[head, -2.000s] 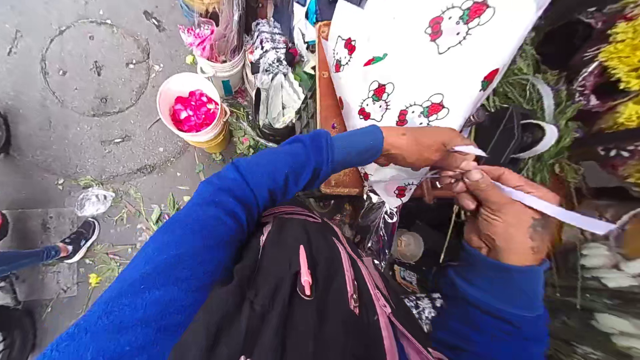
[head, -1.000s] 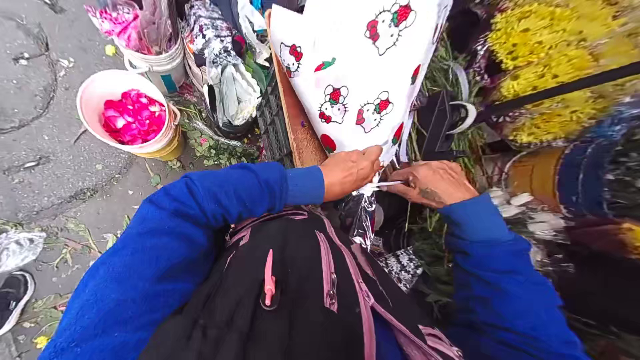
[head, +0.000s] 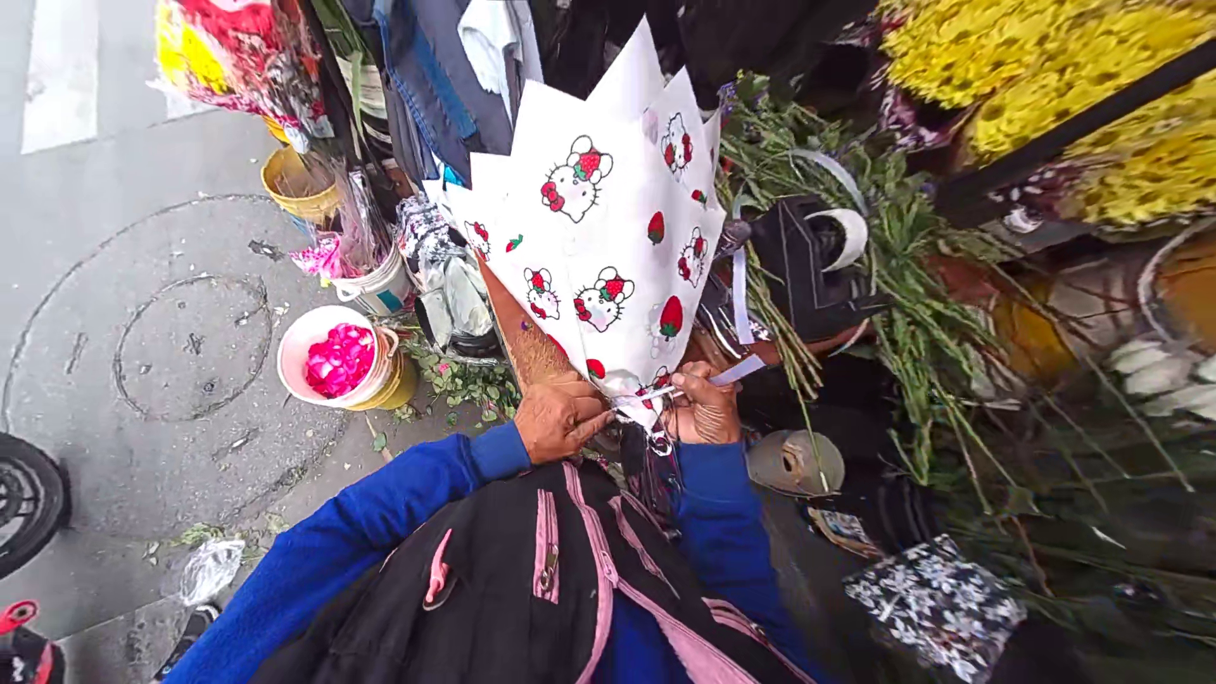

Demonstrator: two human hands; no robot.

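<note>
A bouquet wrap of white paper printed with cartoon cats and strawberries [head: 608,247] stands in front of me, its pointed edges away from me and its narrow base near my chest. At that base my left hand [head: 559,416] presses with its index finger stretched toward the tie. A white ribbon [head: 736,370] runs around the gathered base, and my right hand [head: 705,407] pinches it between thumb and finger. The ribbon's loose end sticks out to the right. Clear plastic shows below the base. What the wrap holds is hidden.
Left lie a bucket of pink petals [head: 339,359], a white bucket [head: 380,285] and a wooden board edge [head: 521,342]. Cut green stems [head: 893,313], a black bag [head: 807,252] and yellow flowers [head: 1054,85] are at right. A motorcycle wheel [head: 28,503] shows far left.
Two seconds ago my hands held the ribbon stretched out to the right; now both are close at the wrap's base. The view has shifted and shows more of the wrap's top.
</note>
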